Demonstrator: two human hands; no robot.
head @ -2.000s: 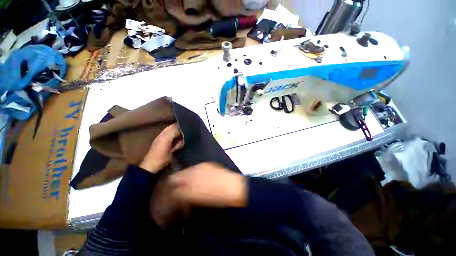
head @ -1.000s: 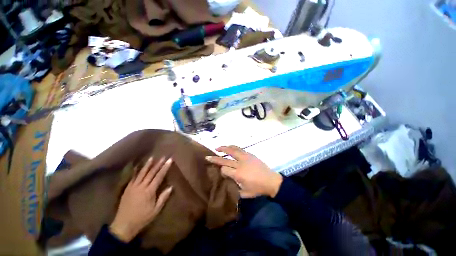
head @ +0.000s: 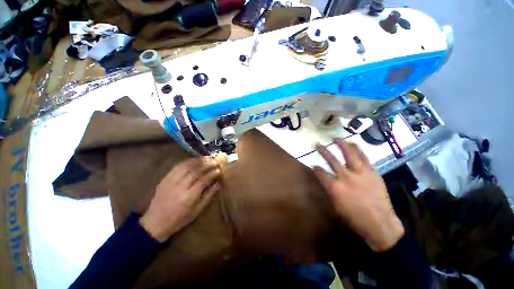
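Observation:
The brown fabric panel point(head: 270, 192) lies spread under the head of the white and blue sewing machine point(head: 270, 93), with a seam line running toward me from the lit presser foot point(head: 220, 158). Folded brown cloth with a black piece point(head: 82, 180) lies at the left. My left hand point(head: 183, 195) rests on the panel just left of the presser foot, fingers close together and bent; whether it pinches cloth is unclear. My right hand point(head: 360, 192) is slightly blurred, fingers apart, at the panel's right edge. The needle tip is hard to make out.
Black-handled scissors point(head: 290, 121) lie under the machine arm. A tools tray point(head: 420, 115) is at the table's right end. Fabric scraps point(head: 101, 42) and dark spools lie behind the table. Brown cardboard point(head: 14, 209) is at the left, piled cloth point(head: 473, 220) at the right.
The brown panel has moved from near my lap to under the presser foot. My left hand has moved up beside the foot, my right hand to the right. The view is closer to the machine.

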